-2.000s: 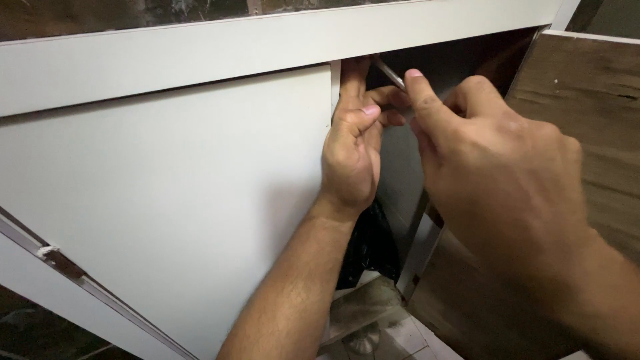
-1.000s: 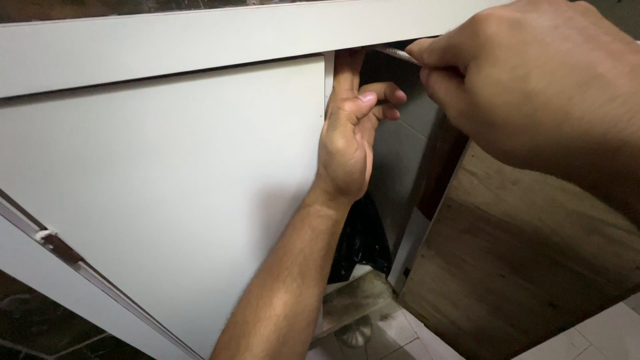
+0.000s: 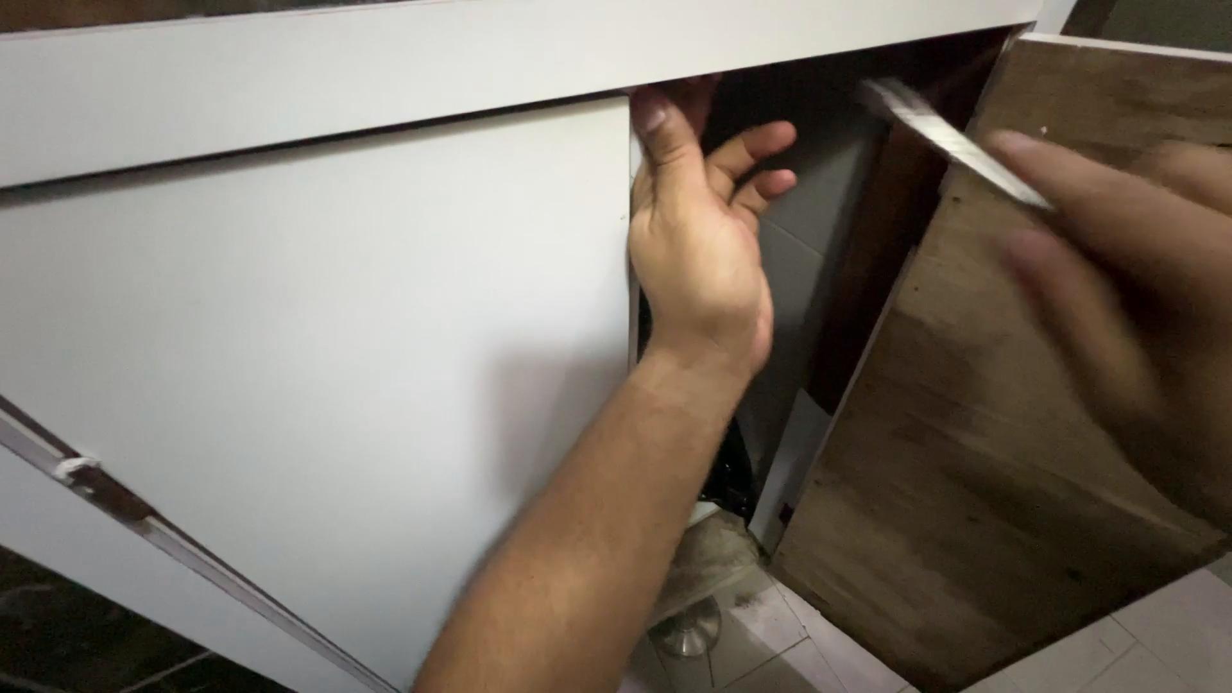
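Observation:
My left hand (image 3: 701, 241) reaches up to the top corner of a white cabinet panel (image 3: 337, 318), under the white rail (image 3: 481, 67). Its thumb and index finger go behind the rail, where the fingertips are partly hidden; two other fingers stand away from the panel. Whether they grip something there cannot be told. My right hand (image 3: 1107, 260), blurred, holds a thin pale metal tool (image 3: 962, 149) between thumb and fingers. The tool points up and left into the dark opening, apart from my left hand; its kind cannot be told.
An open wooden door (image 3: 924, 423) with a bare brown inner face stands at the right. Behind my left wrist lies a black plastic bag (image 3: 731, 472) inside the cabinet. Below are a wooden board (image 3: 707, 558), a round metal piece (image 3: 688, 630) and floor tiles (image 3: 789, 645).
My right hand has moved away from my left hand, drawing the tool clear of the place under the rail. My left hand stays at the panel's corner, its thumb now up near the rail.

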